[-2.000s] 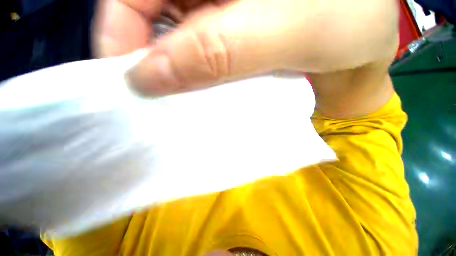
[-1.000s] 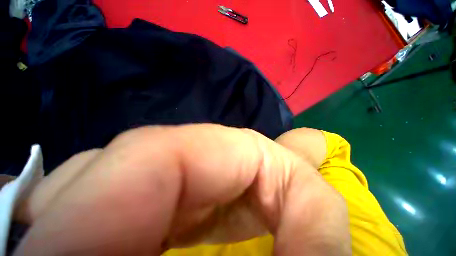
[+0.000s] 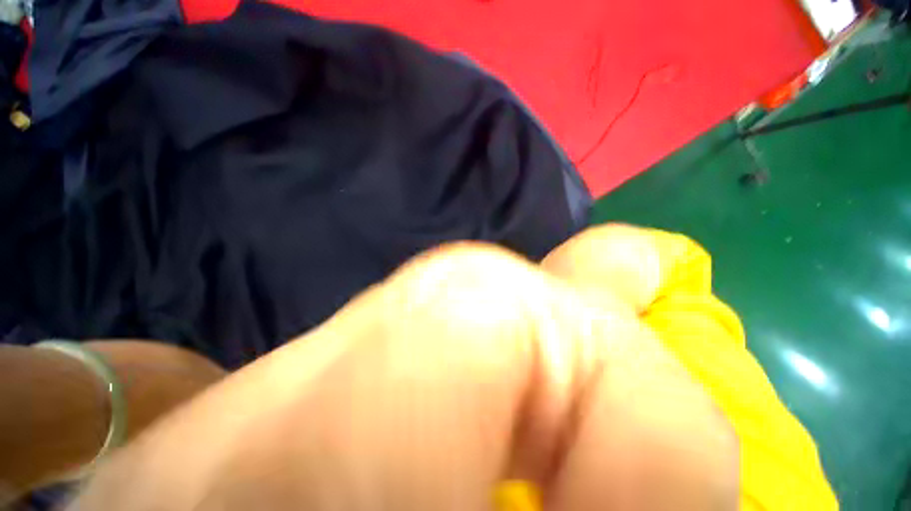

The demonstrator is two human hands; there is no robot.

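A large black garment (image 3: 330, 150) covers the left and middle of the view, creased, with its curved edge over a red table. My right hand (image 3: 430, 369) is very near the camera at the bottom centre, large and blurred, with the wrist bent. Its fingertips are not visible, so its grip cannot be told. My left hand (image 3: 165, 384) shows only as a wrist part beside a pale bangle at lower left; its fingers are hidden behind my right hand or out of the picture. No needle is visible.
The red table (image 3: 529, 50) shows beyond the garment, with loose dark thread (image 3: 624, 110) on it. A yellow sleeve (image 3: 699, 319) is at right, over a green floor (image 3: 799, 240). A metal stand bar (image 3: 839, 118) is at upper right.
The white sheet, large before the camera and then at the left edge, is out of view. The bangled left forearm has appeared at lower left. The snips have almost left the top edge.
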